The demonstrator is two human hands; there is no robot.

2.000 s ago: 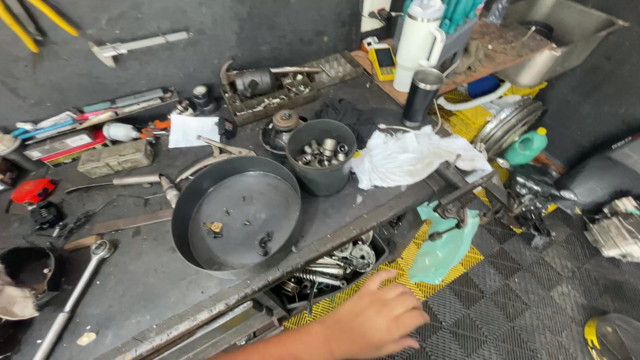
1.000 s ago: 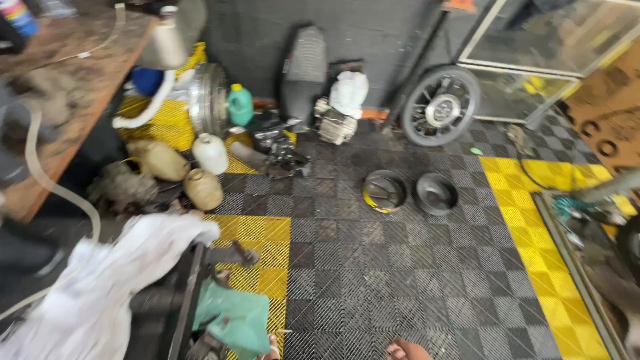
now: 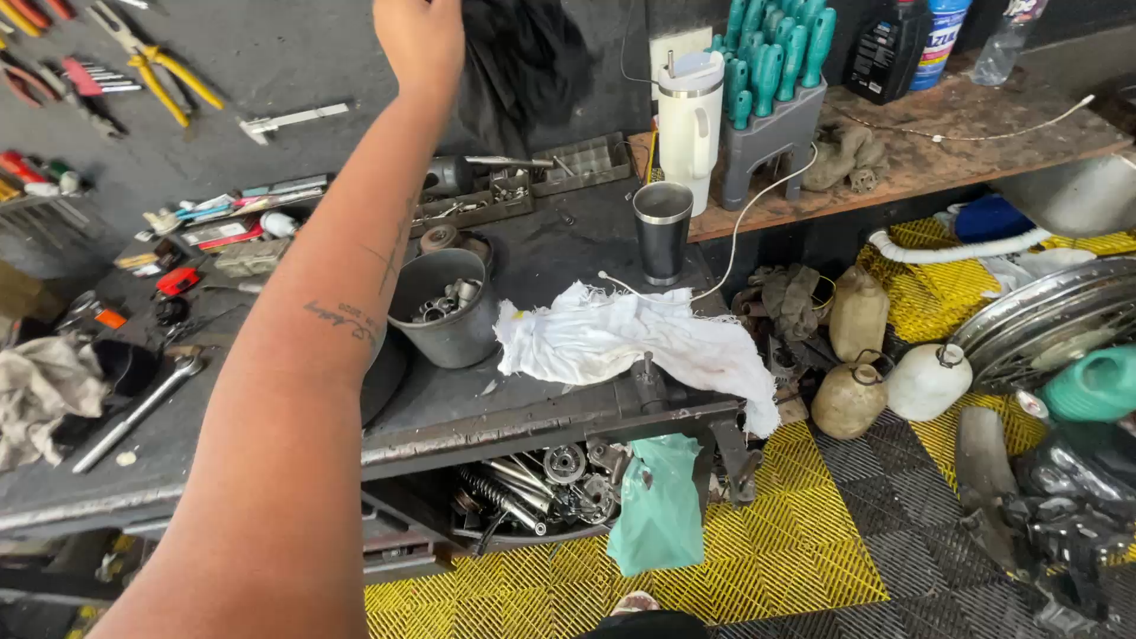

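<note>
My left hand reaches up to the top edge of the head view, with a black cloth hanging from it; the fingertips are partly cut off. My right hand does not show. Below and right of the raised arm, a grey bucket of metal sockets stands on the workbench. To its right a white rag lies crumpled over the bench edge. A dark tumbler and a white handled mug stand behind the rag. My forearm hides most of a round black pan.
A ratchet wrench lies at the left beside a beige rag. Metal parts trays line the wall. A rack of green-handled tools stands on the wooden shelf. Under the bench is a bin of metal parts; jugs stand at right.
The black cloth lay on the bench behind the bucket two seconds ago and now hangs from my raised left hand. The view swung right over the floor, then back to the bench.
</note>
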